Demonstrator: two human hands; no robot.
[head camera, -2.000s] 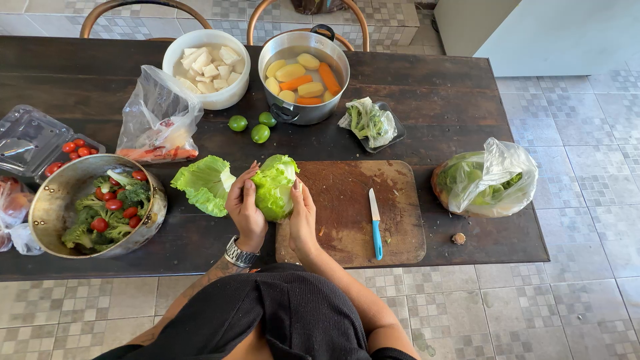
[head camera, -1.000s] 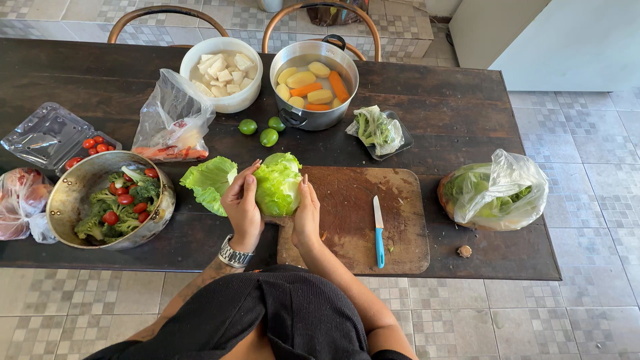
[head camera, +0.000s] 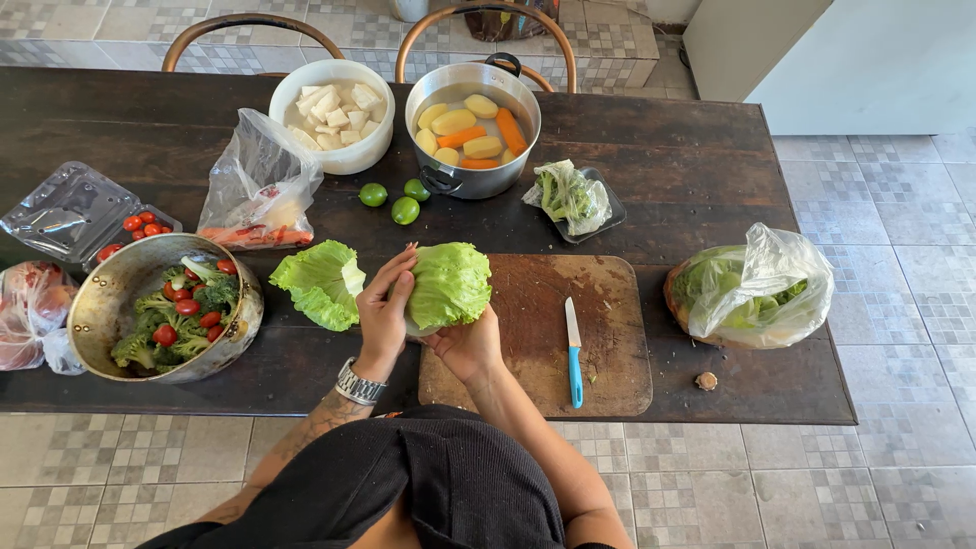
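A head of green lettuce (head camera: 450, 286) is held between my two hands, above the left edge of a worn wooden cutting board (head camera: 534, 335). My left hand (head camera: 386, 305), with a metal watch at the wrist, presses on its left side, fingers pointing up. My right hand (head camera: 471, 343) cups it from below; its fingertips are hidden under the leaves. Loose lettuce leaves (head camera: 320, 286) lie on the dark wooden table just left of my left hand. On the board's right half rests a paring knife with a blue handle (head camera: 575, 374), touched by neither hand.
Left stand a metal pot of broccoli and tomatoes (head camera: 252, 305), an open plastic clamshell (head camera: 72, 210) and a bag with carrots (head camera: 259, 191). Behind are a white tub (head camera: 385, 137), limes (head camera: 406, 210), a pot of potatoes and carrots (head camera: 488, 179) and wrapped broccoli (head camera: 572, 198). Bagged greens (head camera: 751, 293) sit right.
My right hand has moved from the lettuce's right side to underneath it, and the lettuce has turned in my hands. The knife and loose leaves have stayed put.
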